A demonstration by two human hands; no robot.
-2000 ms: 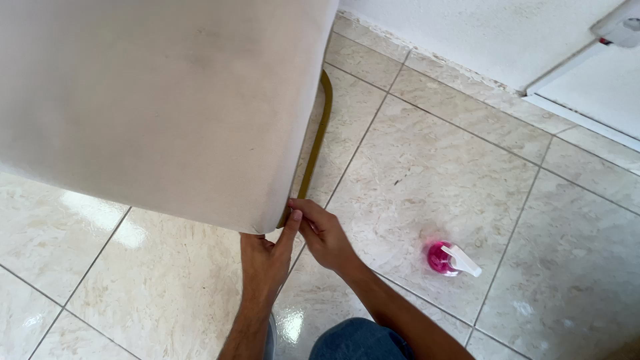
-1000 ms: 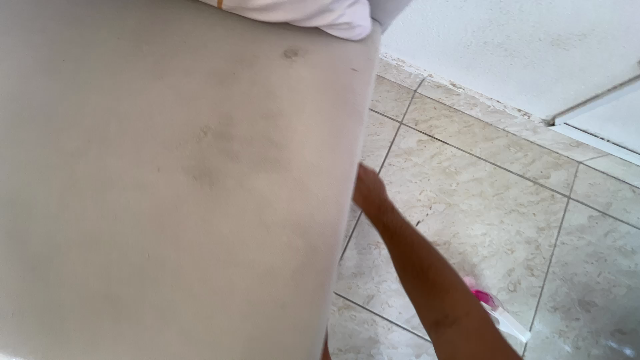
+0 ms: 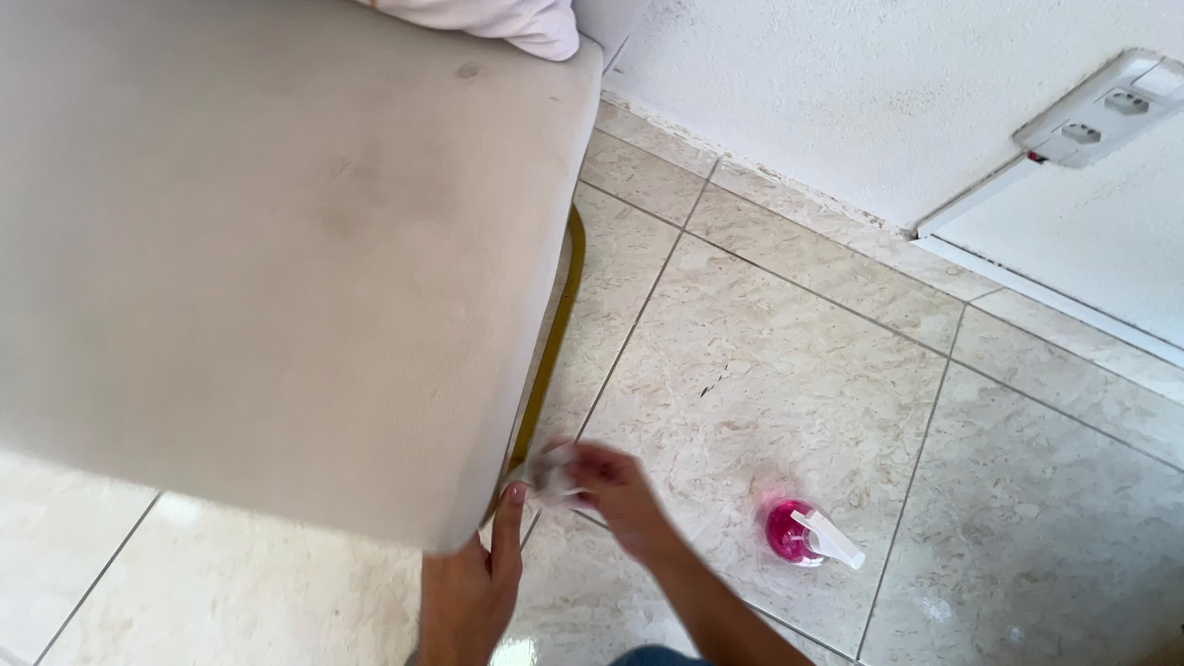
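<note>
A beige upholstered seat (image 3: 277,259) with dark stains fills the left of the view. Its gold metal leg (image 3: 551,351) shows along the right side. My left hand (image 3: 476,573) is at the seat's near corner, its thumb up against the end of the leg and a bit of whitish material. Just right of it my right hand (image 3: 610,481) holds a crumpled whitish piece (image 3: 555,476), blurred by motion; what it is made of I cannot tell. A spray bottle (image 3: 794,534) with pink liquid and a white trigger head stands on the floor to the right.
Marbled floor tiles (image 3: 786,370) run up to a white wall (image 3: 795,102). On the wall is a power outlet (image 3: 1101,111) with a white cable duct (image 3: 1045,287) below it. A pale pillow (image 3: 499,23) lies at the seat's far end.
My right hand, reaching along the seat's side a second ago, is back beside the near corner with the whitish piece. My left hand, mostly hidden then, shows again.
</note>
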